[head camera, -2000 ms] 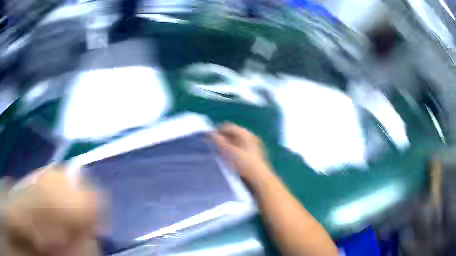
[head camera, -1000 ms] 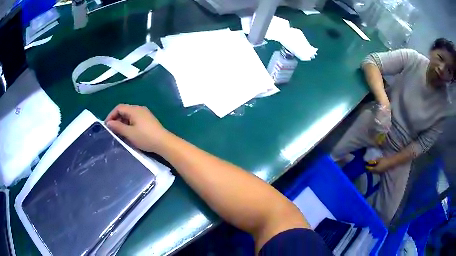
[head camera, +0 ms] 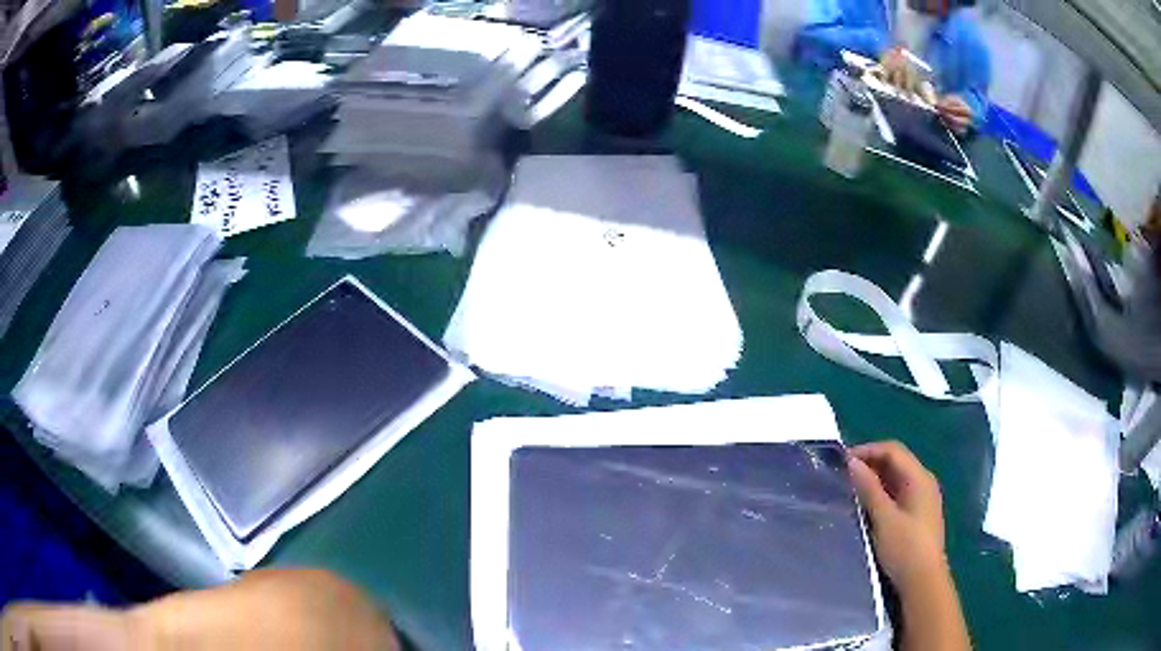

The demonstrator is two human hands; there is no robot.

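Note:
A dark grey tablet back cover [head camera: 688, 547] lies on white sheets [head camera: 490, 509] at the bottom centre, camera corner at its upper right. Its surface shows wrinkled, shiny creases like clear film. My right hand [head camera: 907, 515] is at that corner, thumb and fingers together on its edge; whether they also pinch a bit of film is too small to tell. My left hand [head camera: 223, 617] is blurred and cut off by the bottom edge at the left, and its fingers cannot be made out. A second dark cover [head camera: 312, 401] lies smooth on a white sleeve to the left.
White sleeves [head camera: 605, 280] lie in a pile behind the cover. Packed bundles [head camera: 121, 337] stand left, with a handwritten sign [head camera: 245, 188] and stacks behind. A white strap loop [head camera: 891, 343] and white sheets [head camera: 1050, 464] lie right. Another person's hands [head camera: 917, 89] are at the far right.
The view has swung left, bringing the second cover and sleeve pile into view. My right hand is still at the camera corner. My left forearm or hand has come in at the bottom left.

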